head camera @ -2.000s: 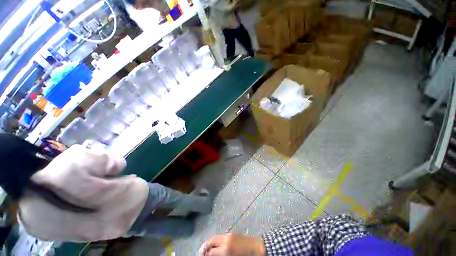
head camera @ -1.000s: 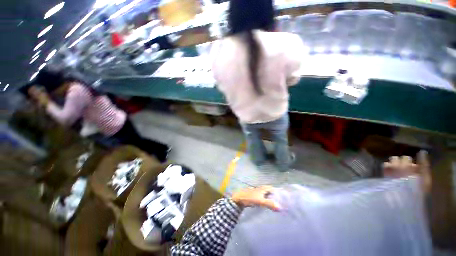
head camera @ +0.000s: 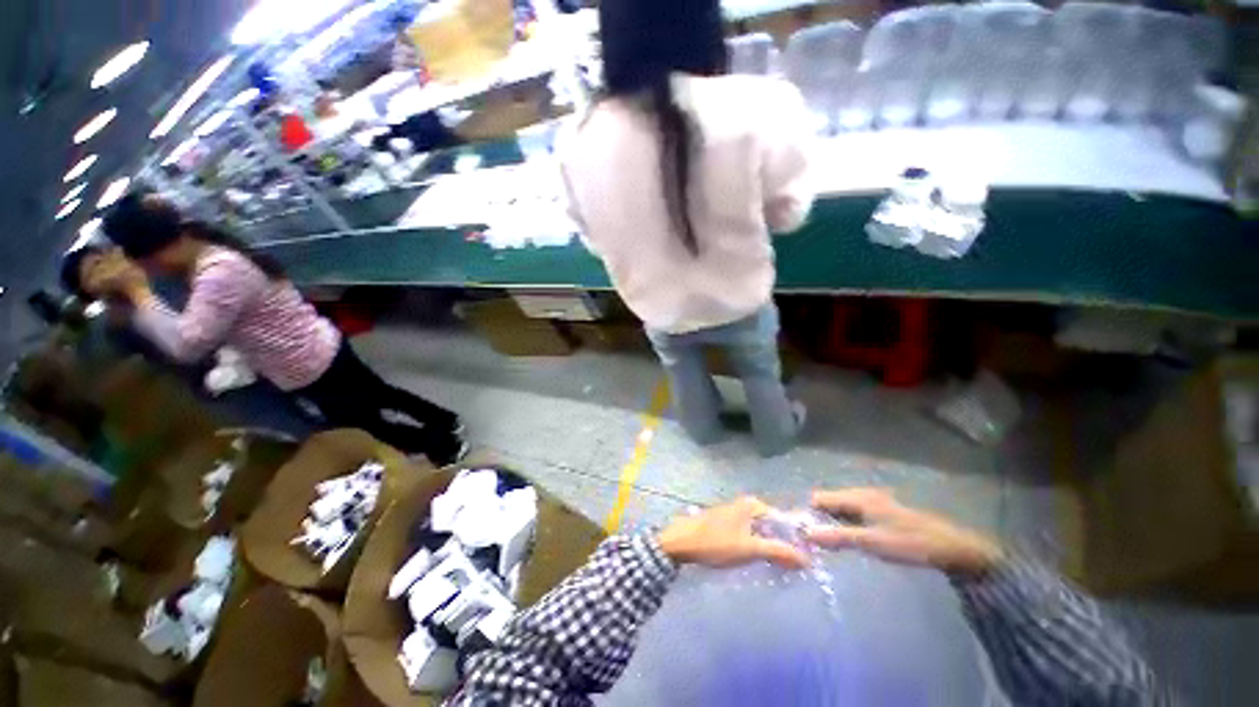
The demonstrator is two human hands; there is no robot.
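Note:
A translucent whitish plastic sheet or bag (head camera: 884,628) hangs in front of my lap, with purple showing through its lower middle. My left hand (head camera: 739,536) holds its upper edge between thumb and fingers. My right hand (head camera: 898,528) is close beside it on the right, fingers pointing left, also gripping the top edge. The plastic is bunched and shiny between the two hands. The bag's lower end is cut off by the picture's bottom edge.
Open cartons (head camera: 370,608) with white-and-black pieces (head camera: 463,566) stand at lower left. A person in a pale top (head camera: 677,207) stands at the green bench (head camera: 1063,256); another in stripes (head camera: 262,318) bends at left. A brown carton (head camera: 1174,477) is at right. A red stool (head camera: 884,345) is under the bench.
Since one second ago, my right hand has come left, close to my left hand, and the plastic's top edge is drawn together. Earlier, the view faced the bench's right end.

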